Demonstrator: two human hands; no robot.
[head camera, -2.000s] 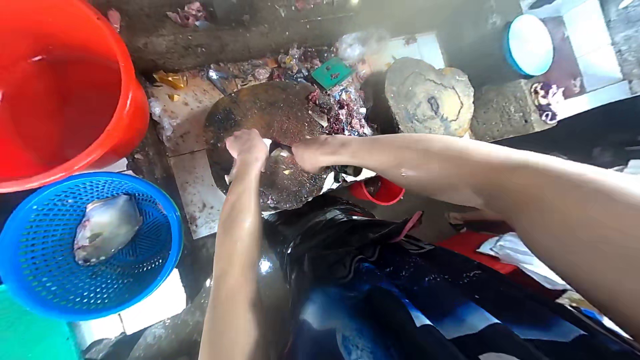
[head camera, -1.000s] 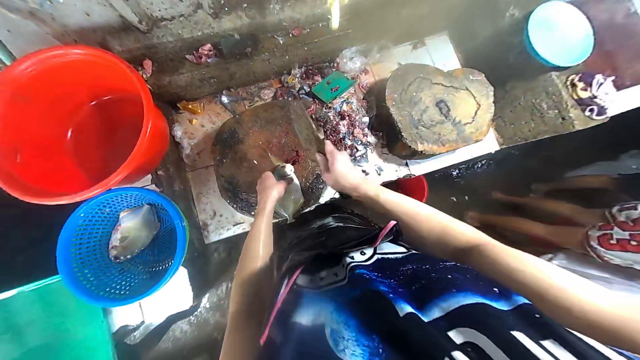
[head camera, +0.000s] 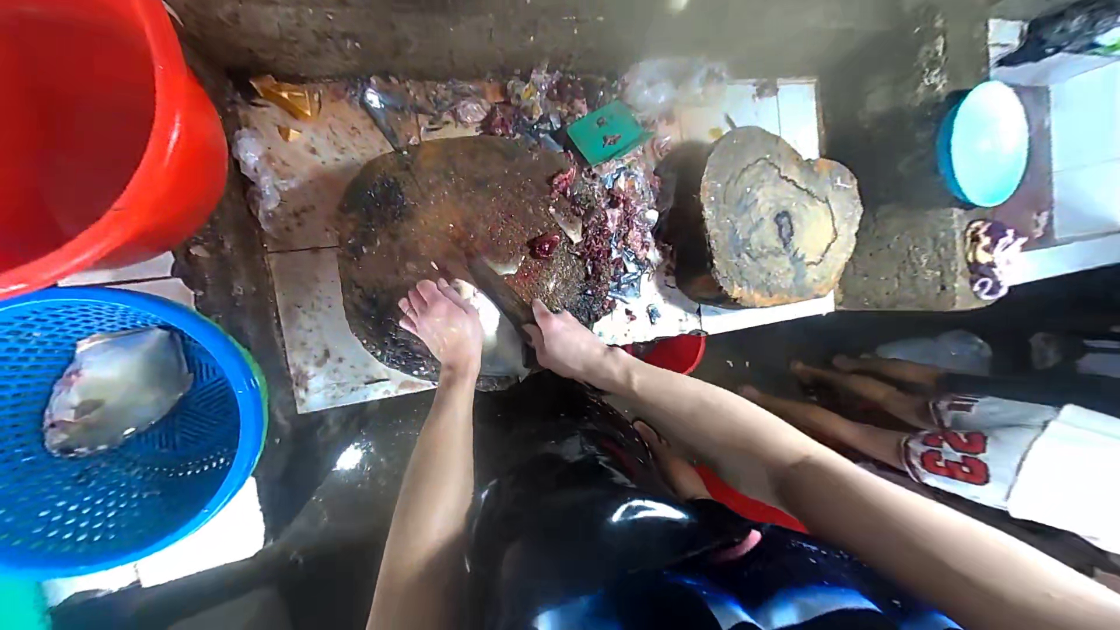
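A silvery fish (head camera: 500, 337) lies near the lower edge of a round wooden chopping block (head camera: 420, 219). My left hand (head camera: 444, 325) rests against the fish's left side, its fingers spread. In my right hand (head camera: 569, 341) is the handle of a knife (head camera: 499, 293), its dark blade angled up and left over the fish. A dark red scrap of offal (head camera: 543, 245) sits on the block. Another pale fish (head camera: 118, 389) lies in the blue plastic basket (head camera: 249, 394) at the left.
Fish waste (head camera: 617, 219) and a green piece of plastic (head camera: 610, 131) lie right of the block. A second wooden block (head camera: 779, 219) stands beyond. A red tub (head camera: 188, 175) is at upper left, a light blue bowl (head camera: 984, 144) at far right. Another person's legs (head camera: 849, 420) show at lower right.
One second ago both hands were at the fish on the block's lower edge; now my left hand lies flatter with fingers spread, and the knife blade is across the fish. The view has shifted.
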